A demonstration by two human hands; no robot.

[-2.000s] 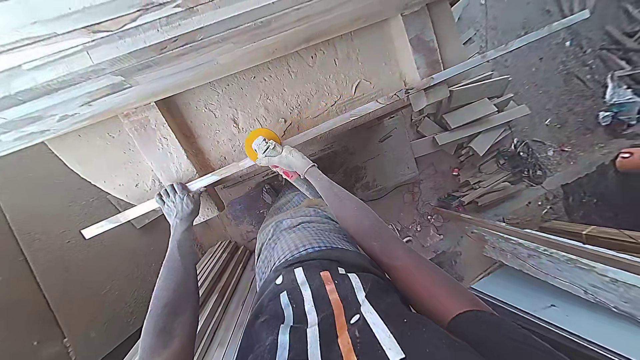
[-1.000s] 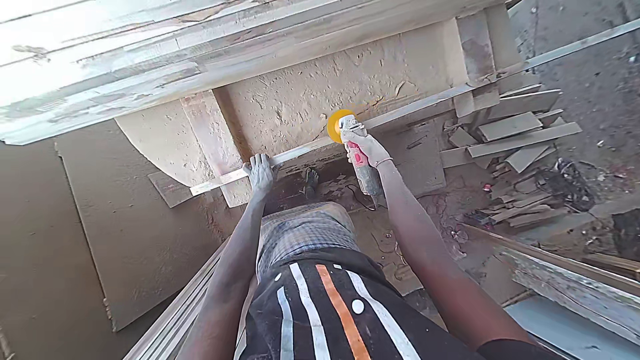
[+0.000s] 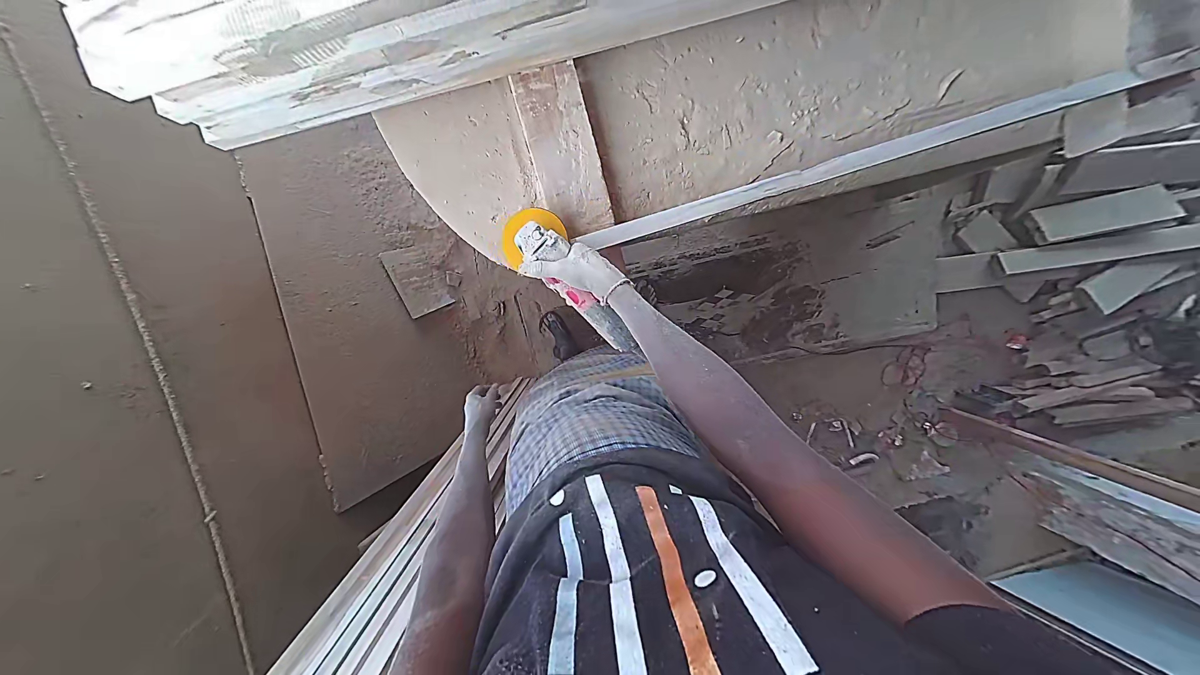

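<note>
My right hand (image 3: pixel 591 269), in a dusty white glove, grips an angle grinder (image 3: pixel 592 305) with a yellow disc (image 3: pixel 532 234). The disc is over the near end of a long pale strip (image 3: pixel 825 169), beside a crosspiece (image 3: pixel 562 141) on the dusty work surface (image 3: pixel 450 155). Whether disc and strip touch cannot be told. My left hand (image 3: pixel 483 405) hangs low, above a stack of long pale strips (image 3: pixel 422 553) beside my leg; it seems to hold nothing, its fingers small and partly curled.
Stacked white boards (image 3: pixel 375 56) lie along the top. Offcuts (image 3: pixel 1106 216) are heaped at the right, with debris and cables on the ground below. A loose square piece (image 3: pixel 417 281) lies left of the grinder. A long board (image 3: pixel 1106 459) and a pale blue panel (image 3: pixel 1116 600) are at lower right.
My left hand has let go of the long strip and dropped beside my body. The grinder in my right hand has moved left along the strip to its end. The view has shifted left.
</note>
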